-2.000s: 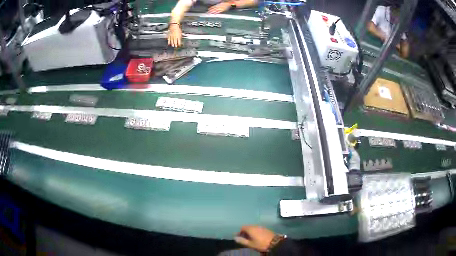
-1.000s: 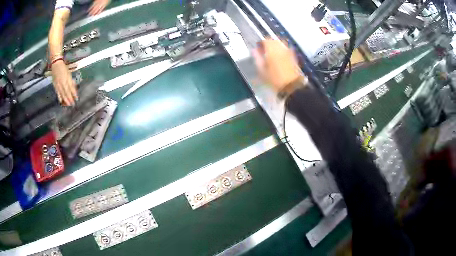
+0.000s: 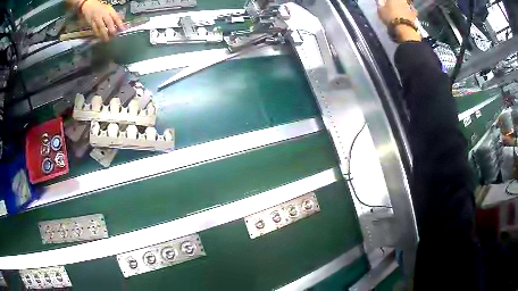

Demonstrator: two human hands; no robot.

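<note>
My right hand [image 3: 396, 12] is at the top edge, beyond the silver beam [image 3: 363, 108], with a dark sleeve and a beaded band at the wrist. Its fingers are partly cut off, and I cannot tell if it holds anything. My left hand is not in view. Four-place fixtures with round parts lie on the green conveyor: one right of centre [image 3: 282, 215], one lower centre [image 3: 161, 256], one at the left [image 3: 73, 228] and one at the lower left [image 3: 45, 277].
Two pale notched fixture halves [image 3: 115, 111] lie on a pile at the left. A red bin [image 3: 47, 150] with several round parts stands beside a blue bin [image 3: 20, 185]. Another person's hand [image 3: 99, 20] is at the upper left. Metal guide rails [image 3: 187, 157] cross the conveyor.
My right hand has moved right and away, across the beam to the top edge. The other person's hand has moved back from the pile, where two notched halves now show on top.
</note>
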